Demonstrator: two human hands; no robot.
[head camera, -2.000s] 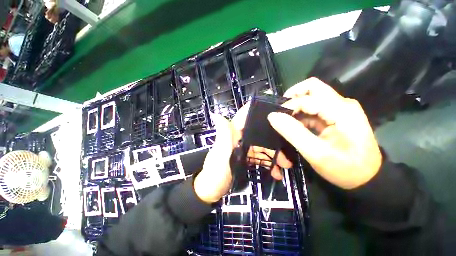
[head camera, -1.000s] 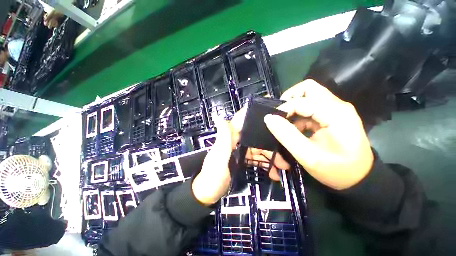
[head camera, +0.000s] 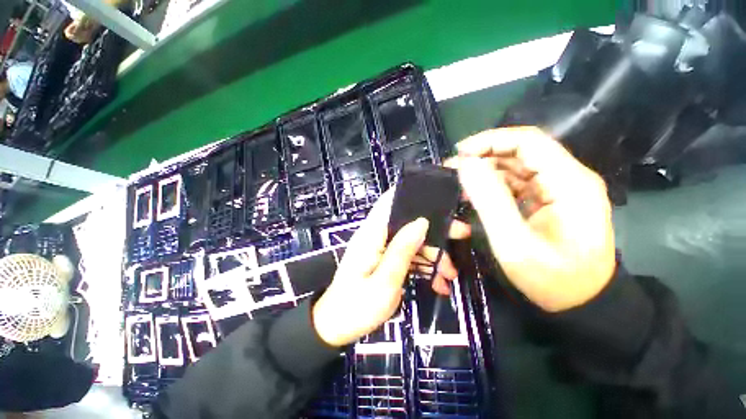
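Observation:
A black grille housing (head camera: 424, 199) is held above the tray, its flat rectangular area facing up and slots at its lower end. My left hand (head camera: 368, 282) grips it from the left, thumb on the flat face and fingertips showing through the slots. My right hand (head camera: 544, 217) is at its upper right corner, thumb and index finger pinched together there; whether they hold a film edge is too small to tell. The parts tray (head camera: 438, 131) lies below, its pockets holding more housings. A die-cut label sheet (head camera: 229, 299) with white grid lines lies across the tray, partly under my left hand.
Crumpled black film pieces (head camera: 630, 98) lie to the right of the tray. A green belt strip (head camera: 270, 57) with pale edging runs behind it. A cream round fan (head camera: 31, 296) and white lattice strips (head camera: 92, 282) are at the left. A person's hand shows at the top left.
My left thumb has moved onto the housing's flat face. My right thumb has moved off that face to the upper right corner. The housing is turned slightly more upright.

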